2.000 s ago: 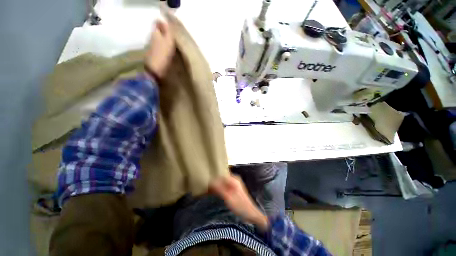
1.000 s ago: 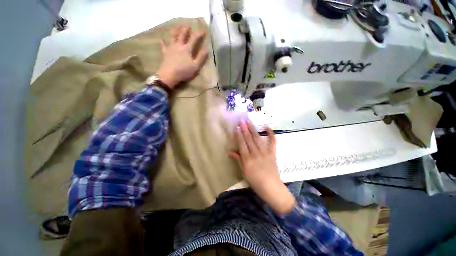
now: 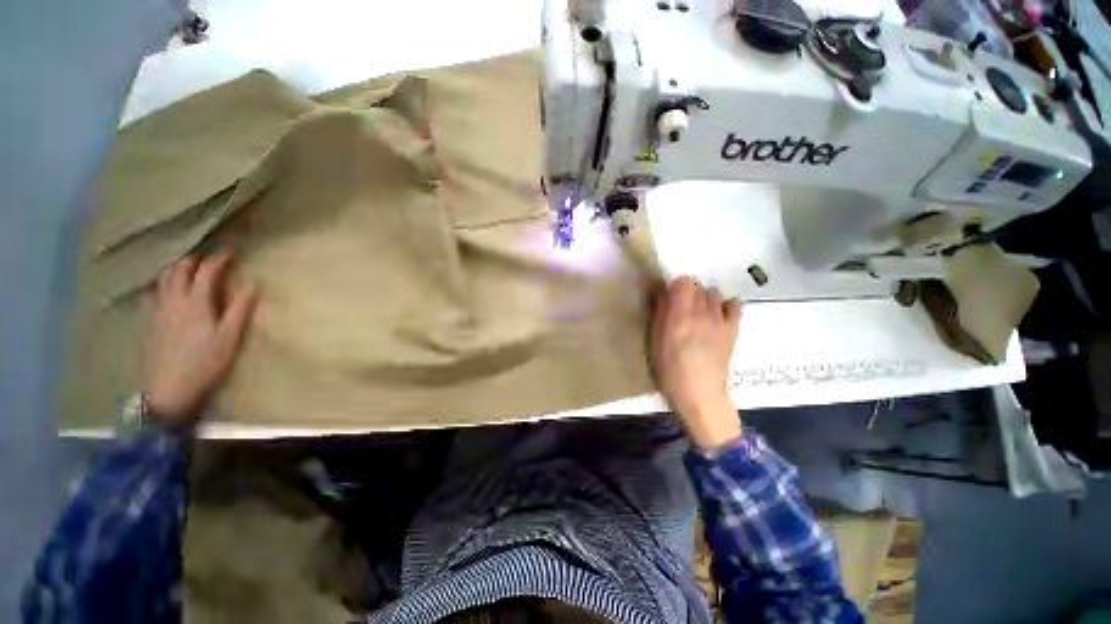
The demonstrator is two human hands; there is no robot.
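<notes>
The khaki garment panel [image 3: 353, 280] lies spread over the left part of the white table and under the needle area [image 3: 565, 227], with folds and a seam line running toward the needle. My left hand [image 3: 195, 329] rests on the panel at the left, fingers slightly apart. My right hand [image 3: 692, 341] is at the panel's right edge, right of and below the needle, fingers bent with the cloth edge at the fingertips. The presser foot is blurred in violet-white light.
The white brother machine head [image 3: 792, 146] stands at the upper right. A small dark brown object [image 3: 758, 276] lies on the bed. Khaki pieces [image 3: 989, 293] sit at the table's right end. A printed ruler scale [image 3: 828, 372] runs along the front edge.
The panel has been turned and shifted, now reaching further right under the needle. My left hand has moved down and left. My right hand has moved right to the cloth's edge.
</notes>
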